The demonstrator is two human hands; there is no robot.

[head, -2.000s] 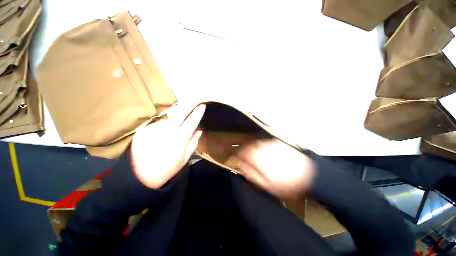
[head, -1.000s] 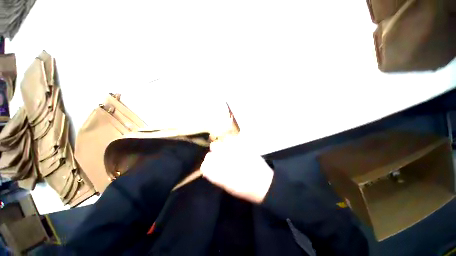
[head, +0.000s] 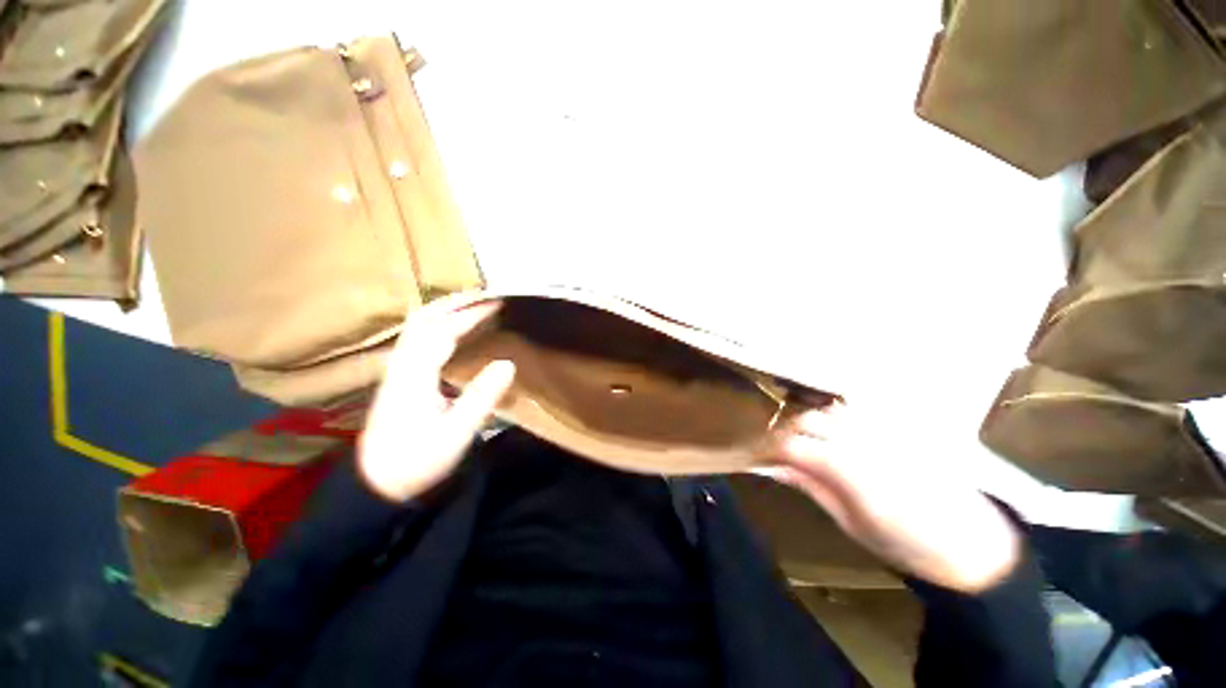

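A tan-brown bag body (head: 605, 417) is held at the table's near edge against the dark-clothed body, its mouth open upward. A small shiny dot shows on its brown inner surface. My left hand (head: 426, 403) grips the left end of the mouth, with the thumb along the near rim and fingers at the far side. My right hand (head: 901, 497) holds the right end of the mouth, beside a small gold glint at the inside corner. My right hand is overexposed and slightly blurred. The bag's bottom is hidden.
Two overlapping flat bags (head: 269, 202) lie left on the white table (head: 726, 161). More flat bags (head: 61, 161) overlap at far left. Standing bags (head: 1129, 329) line the right side. A red carton (head: 249, 470) is on the floor at left, and a brown carton (head: 861, 625) is below the right edge.
The view has swung back left from the brown carton. The bag mouth now faces up between both hands. My left hand, hidden a second ago, shows at its left end; my right hand is at its right end.
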